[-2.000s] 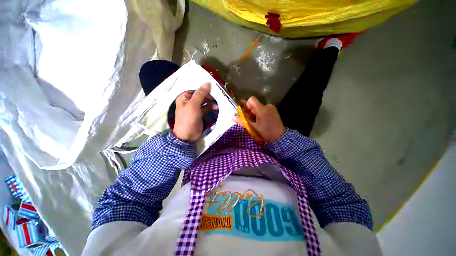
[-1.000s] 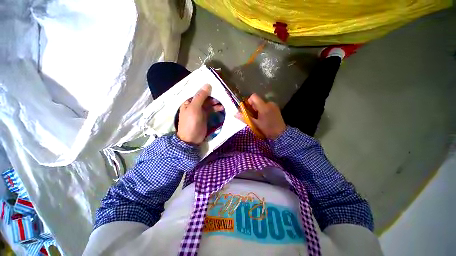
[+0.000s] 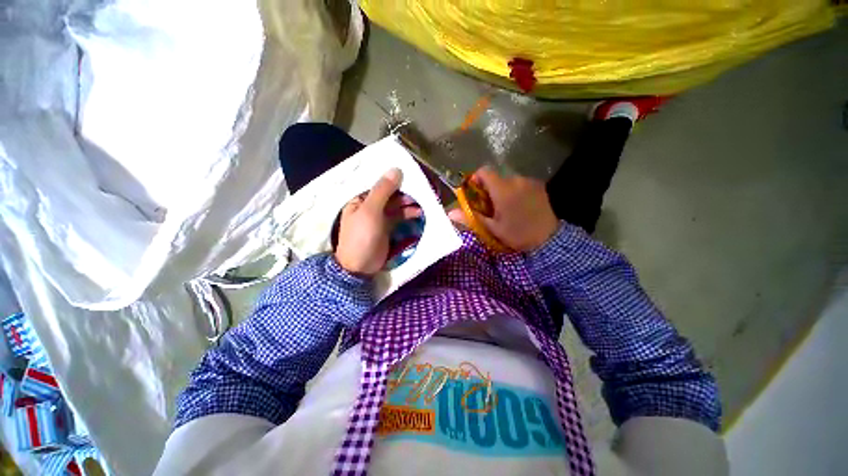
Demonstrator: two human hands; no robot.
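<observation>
A white square fabric piece (image 3: 423, 191) with a round opening is held over my lap, tilted with one corner pointing up. Blue and red show inside the opening. My left hand (image 3: 367, 228) grips it, thumb on the white face and fingers in the opening. My right hand (image 3: 511, 209) holds orange-handled scissors (image 3: 472, 216) at the piece's right edge. The thin blades run along that edge towards the top corner. Fine pale threads show near that corner. Whether the blades are open or closed I cannot tell.
A large white woven bag (image 3: 214, 186) lies open at the left, with white cords (image 3: 212, 302) at its side. A yellow sack (image 3: 632, 46) stands ahead. Striped pieces (image 3: 39, 423) are at the far lower left. Orange and white marks are on the grey floor (image 3: 725, 214).
My right hand has moved slightly right with the scissors, and its forearm has swung outward. The fabric piece and my left hand sit slightly further right and lower in view.
</observation>
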